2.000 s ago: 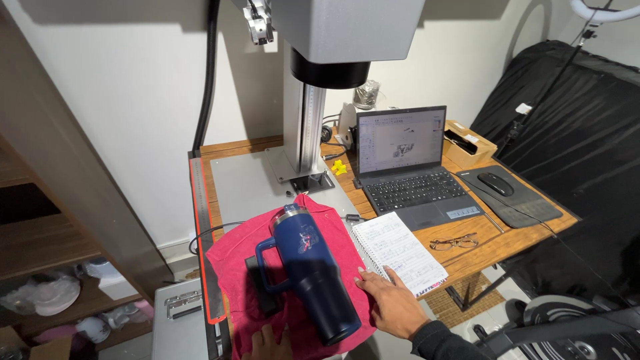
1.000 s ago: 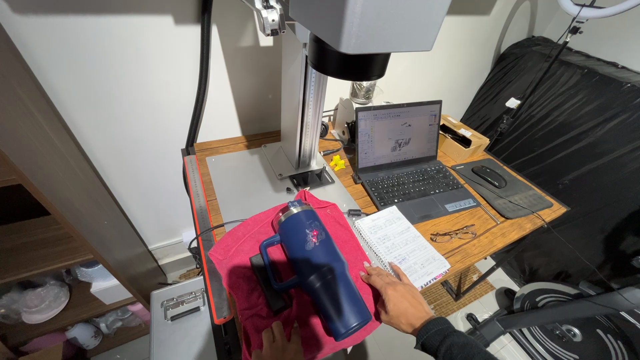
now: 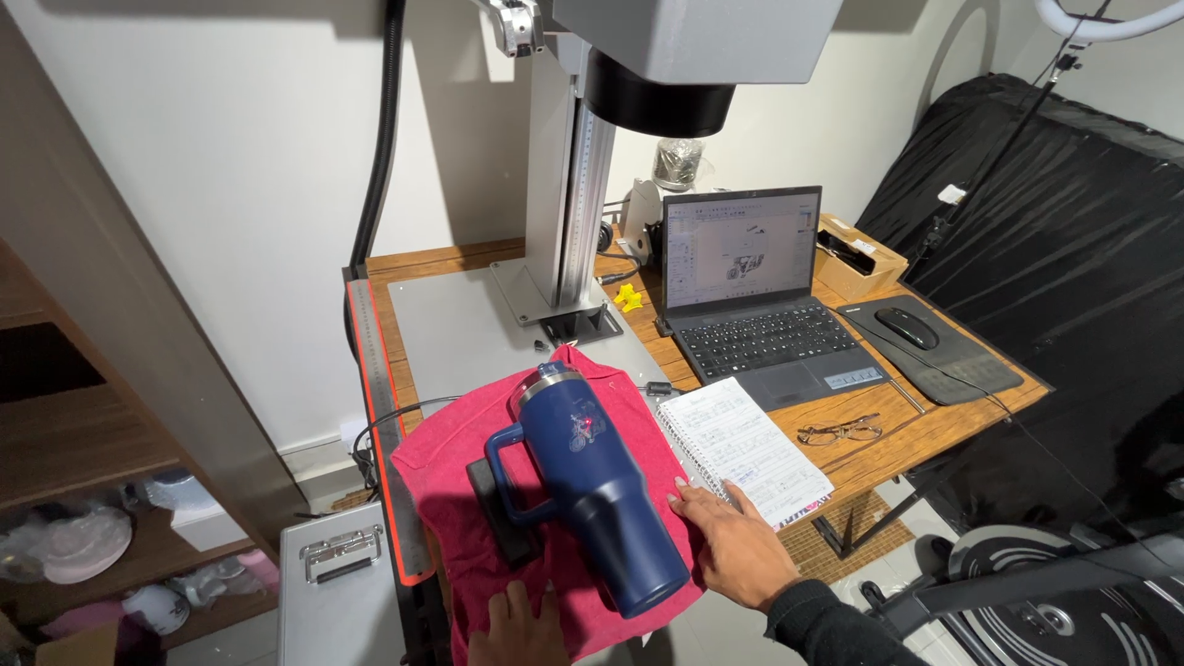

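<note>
A dark blue handled tumbler [image 3: 601, 490] lies on its side on a pink cloth [image 3: 444, 444], its lid end toward the machine column. A light engraved motorcycle design with a small red light spot shows on its upper side. A black block [image 3: 504, 513] sits beside the handle. My left hand [image 3: 518, 629] rests on the cloth at the bottom edge, fingers apart and holding nothing visible. My right hand [image 3: 735, 546] lies at the cloth's right edge, near the tumbler's base and the spiral notebook [image 3: 745, 453], fingers spread.
Above the tumbler hangs the black lens [image 3: 659, 92] of a laser engraving machine on a metal column [image 3: 569, 185]. To the right are an open laptop [image 3: 763, 342], eyeglasses [image 3: 840, 430], a mouse [image 3: 906, 327] and a cardboard box [image 3: 856, 259]. A long ruler [image 3: 384, 398] edges the table's left side.
</note>
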